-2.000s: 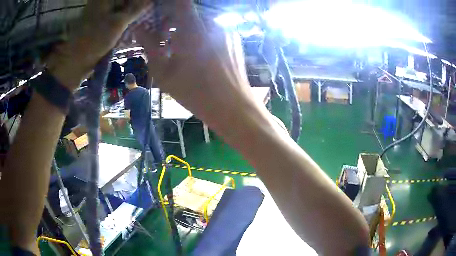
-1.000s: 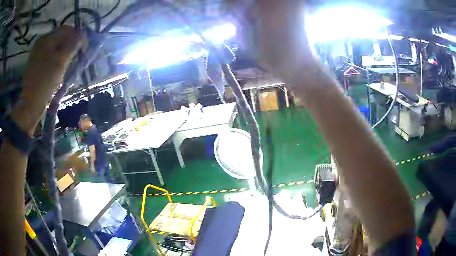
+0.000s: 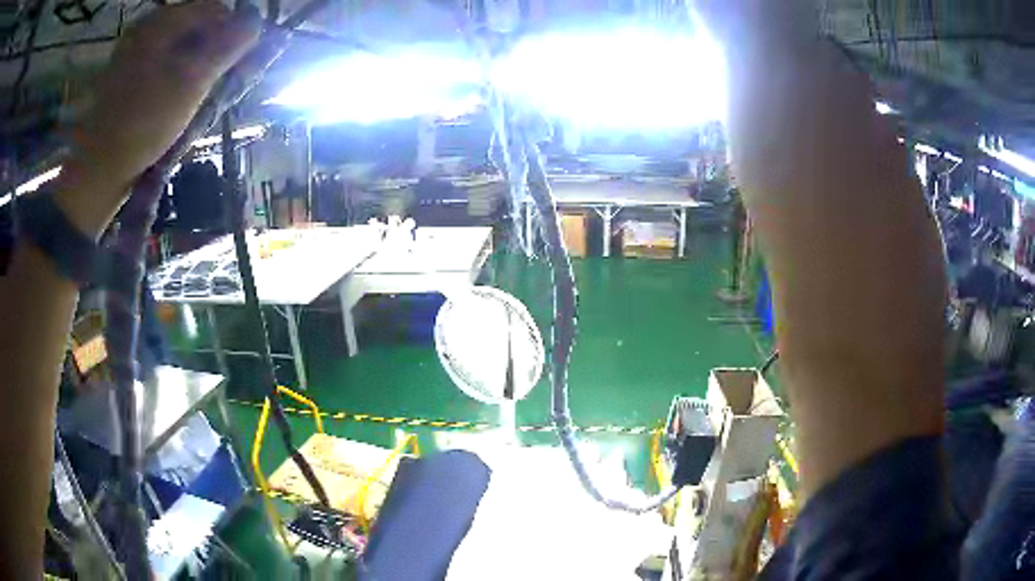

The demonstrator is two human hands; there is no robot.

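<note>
My left hand (image 3: 182, 70) is raised at the upper left, its fingers curled round the upper part of a grey wrapped steam hose (image 3: 127, 386); the fingertips are blurred. The hose hangs down along my left forearm. A thin dark cable (image 3: 252, 272) hangs just right of it. My right forearm rises at the right to the top edge; the hand is cut off or lost in blur and glare. A second steam hose (image 3: 562, 306) hangs in the middle and curves right at the bottom. A pale pointed cloth scrap (image 3: 516, 170) hangs beside its top.
Below are a dark padded ironing board (image 3: 429, 516), an overexposed white garment pile (image 3: 545, 511), a round white fan (image 3: 490, 343), a yellow-handled trolley (image 3: 329, 468) and a tall box stand (image 3: 738, 454). White worktables (image 3: 324, 267) stand behind at left.
The view has turned about. The person at the left tables no longer shows clearly. My hands have moved apart since two seconds ago; my right hand has gone up out of view.
</note>
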